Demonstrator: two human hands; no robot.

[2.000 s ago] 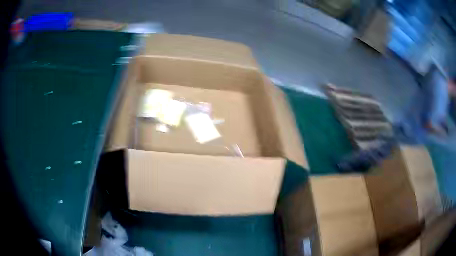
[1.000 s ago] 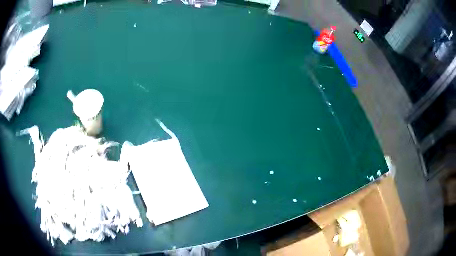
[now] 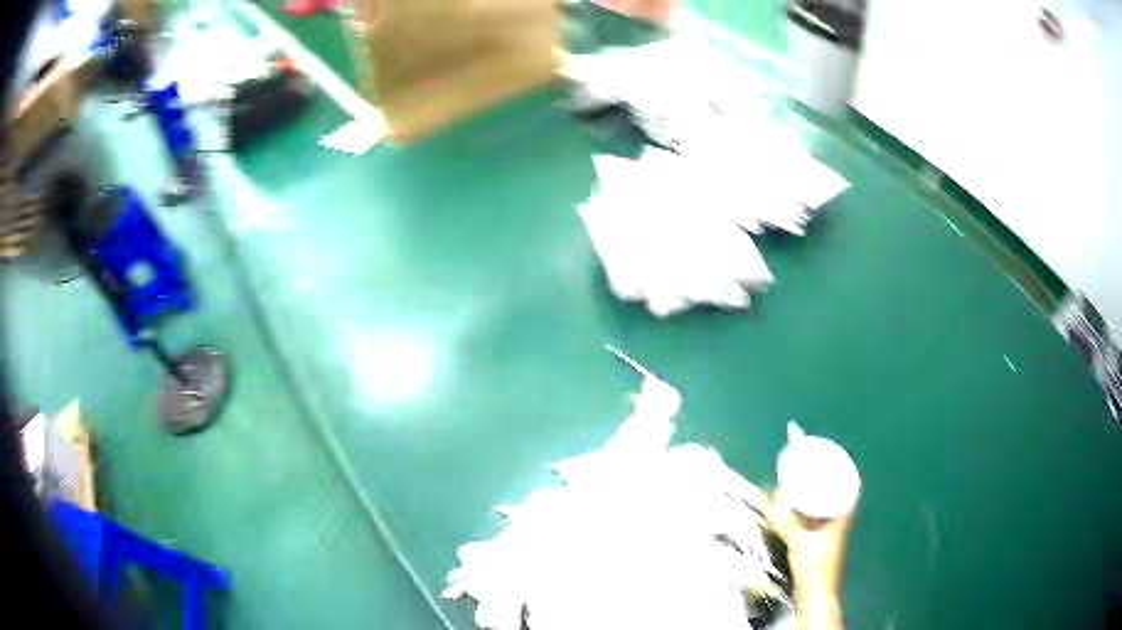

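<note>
Neither of my hands can be made out. A large white pile of looped cables point(image 3: 615, 542) lies at the bottom centre on the green table, overexposed and cut off by the lower edge. A thin cord end sticks up from its top. A white paper cup point(image 3: 818, 478) stands at its right; a blurred tan shape below the rim looks like the cup's side, perhaps with its reflection. Staggered white panels point(image 3: 677, 228) lie farther along the table. The single panel beside the pile is not visible.
A brown carton point(image 3: 461, 62) stands on the table's far part. Past the left table edge point(image 3: 322, 431) are a blue stool point(image 3: 129, 548), a blue object with a round base point(image 3: 138, 259), and other blurred items. A white wall point(image 3: 984, 135) borders the right.
The view has swung from the open carton, across the table, to the far panels and left-side floor. The cable pile and cup now appear farther right.
</note>
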